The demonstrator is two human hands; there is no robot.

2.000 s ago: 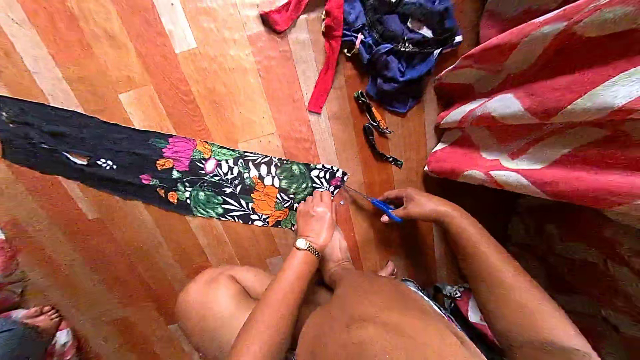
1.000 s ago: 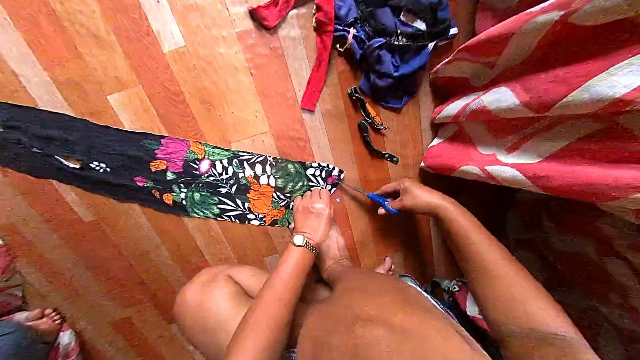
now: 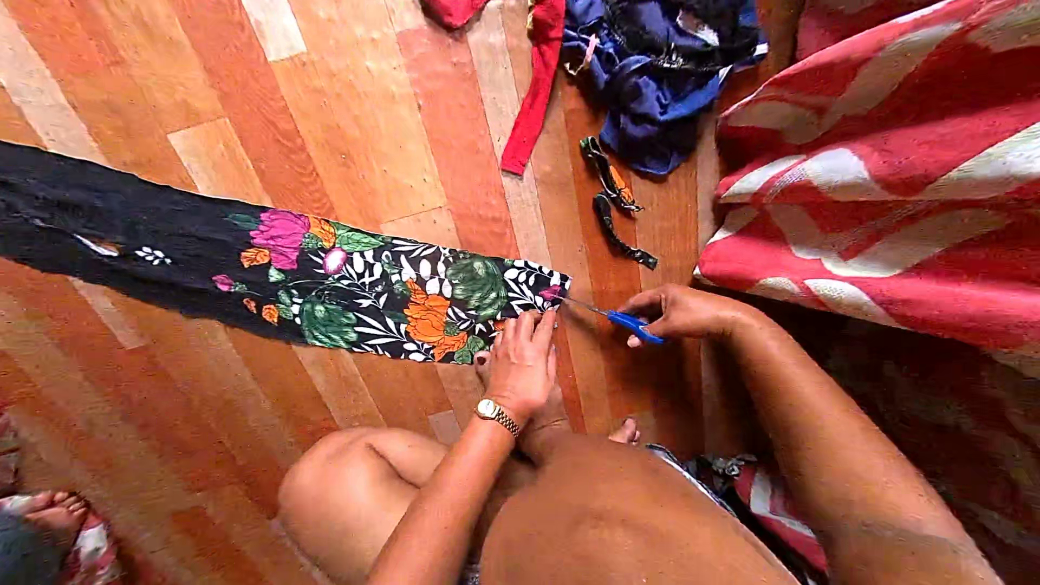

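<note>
A long strip of black floral fabric (image 3: 374, 284) stretches from the left edge of the view to the middle. My left hand (image 3: 524, 357), with a watch (image 3: 497, 414) at the wrist, rests on the near corner of its right end; whether the fingers pinch the cloth cannot be told. My foot, partly hidden, is beneath that hand. Blue-handled scissors (image 3: 634, 325) are held in my right hand (image 3: 678, 317), and their blades reach the fabric's right end by a pink flower. How far the blades are apart is too small to tell.
Two small floral scraps (image 3: 621, 231) lie on the wood-patterned floor beyond the scissors. Behind them are a dark blue cloth heap (image 3: 650, 97) and a red strip (image 3: 536, 89). Red and white patterned cloth (image 3: 886, 179) hangs at the right. Another person's foot (image 3: 57, 512) shows at lower left.
</note>
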